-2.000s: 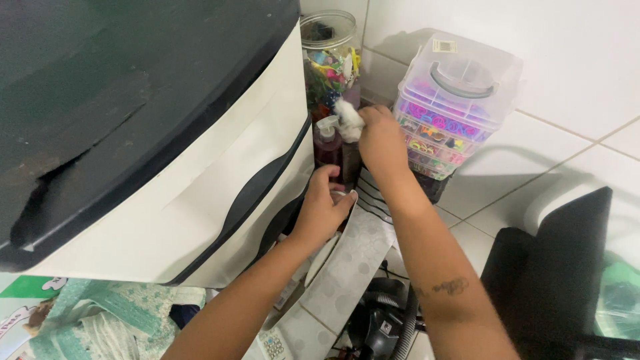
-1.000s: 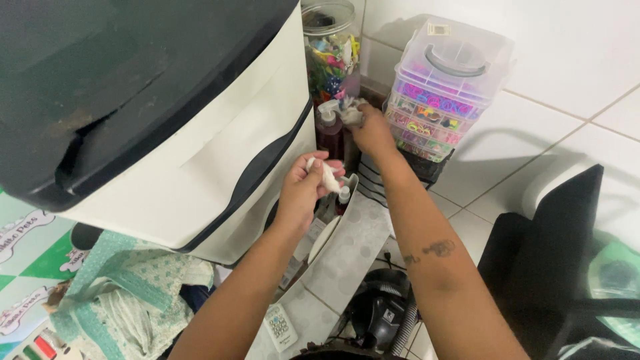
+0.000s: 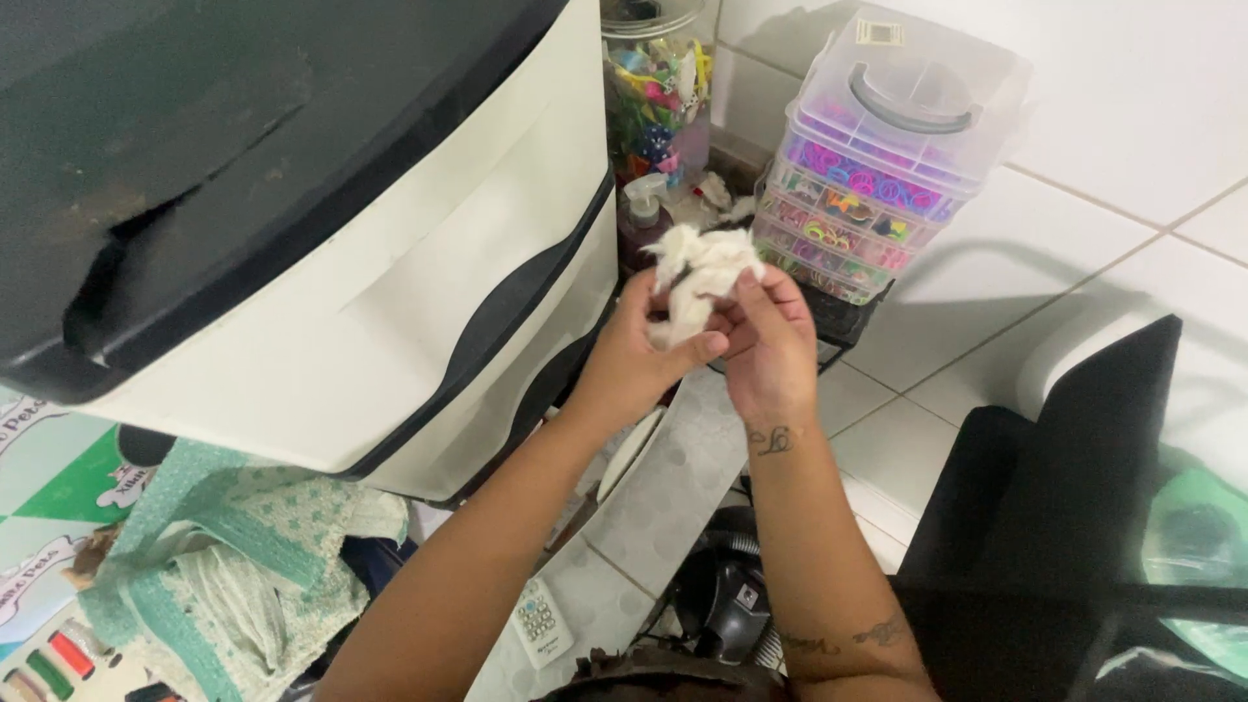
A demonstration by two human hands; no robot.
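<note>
White tufts of cotton or similar fluffy material are bunched between my two hands, just in front of a pump bottle. My left hand grips the lower left of the bunch, its thumb pointing right. My right hand pinches the right side with thumb and fingers. Behind the bottle is a clear jar of small colourful items. More crumpled whitish pieces lie beside the bottle. At the right, a stacked clear plastic organizer holds colourful small bands.
A white drawer unit with a black top fills the left. Below my hands are a narrow grey shelf, a remote control and a black appliance with a hose. Green patterned cloth lies lower left; a black panel stands right.
My right hand has come back from beside the pump bottle with white material. My left hand, holding a small white piece one second ago, has moved up to meet it.
</note>
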